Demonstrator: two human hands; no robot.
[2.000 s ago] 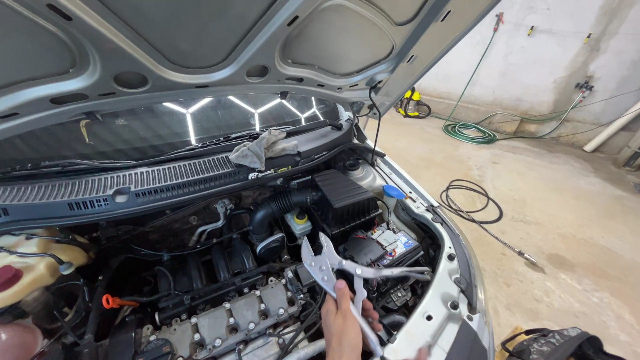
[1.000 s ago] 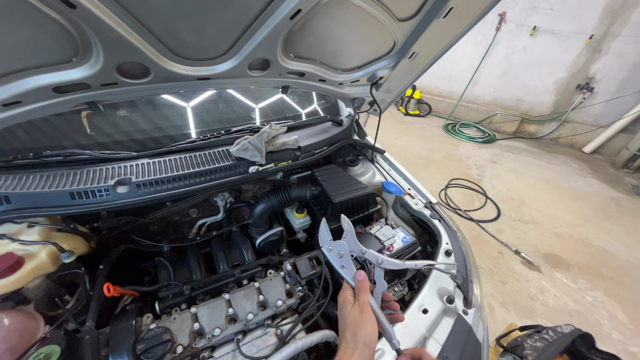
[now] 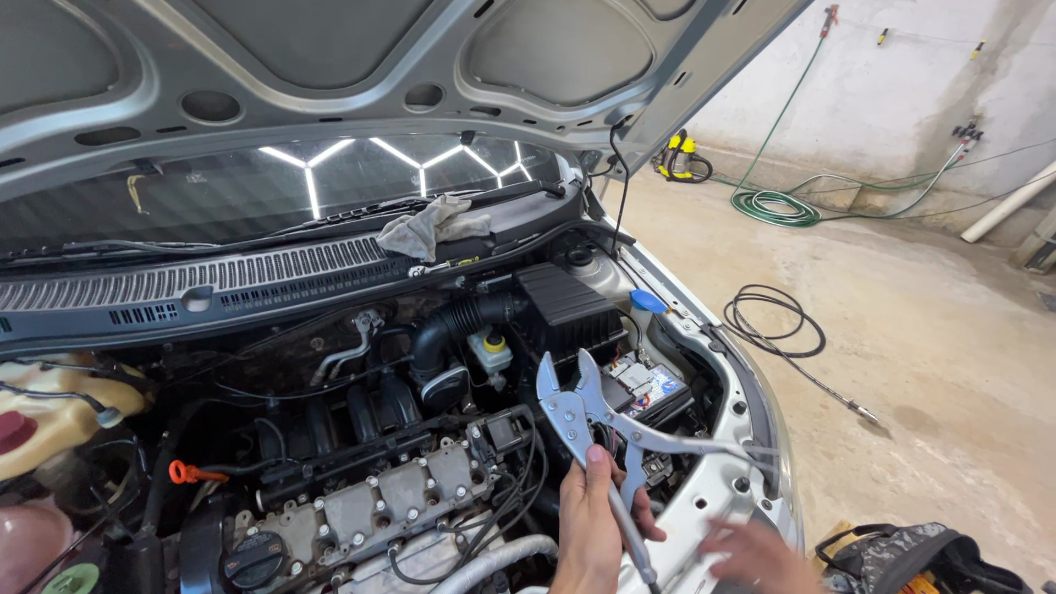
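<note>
My left hand [image 3: 596, 516] grips a pair of metal locking pliers [image 3: 577, 417] by one handle, above the front right part of the car's engine bay. The jaws are spread and point up and away from me; the other handle angles off to the right. My right hand [image 3: 755, 554], blurred, is apart from the pliers at the lower right, over the bay's edge, and seems to hold nothing. Beyond the pliers are the battery [image 3: 656, 388] and the black air filter box [image 3: 569, 305]. The engine's valve cover [image 3: 375, 503] lies to the left of my left hand.
The raised hood [image 3: 330, 49] spans the top. A grey cloth [image 3: 433, 227] and a ratchet [image 3: 445, 266] lie on the cowl below the windshield. On the floor at right are a coiled black hose [image 3: 775, 322], a green hose [image 3: 775, 208] and a camouflage bag [image 3: 916, 557].
My right hand, at the pliers' lower end one second ago, is now away from them to the right. The pliers remain in my left hand with their jaws spread.
</note>
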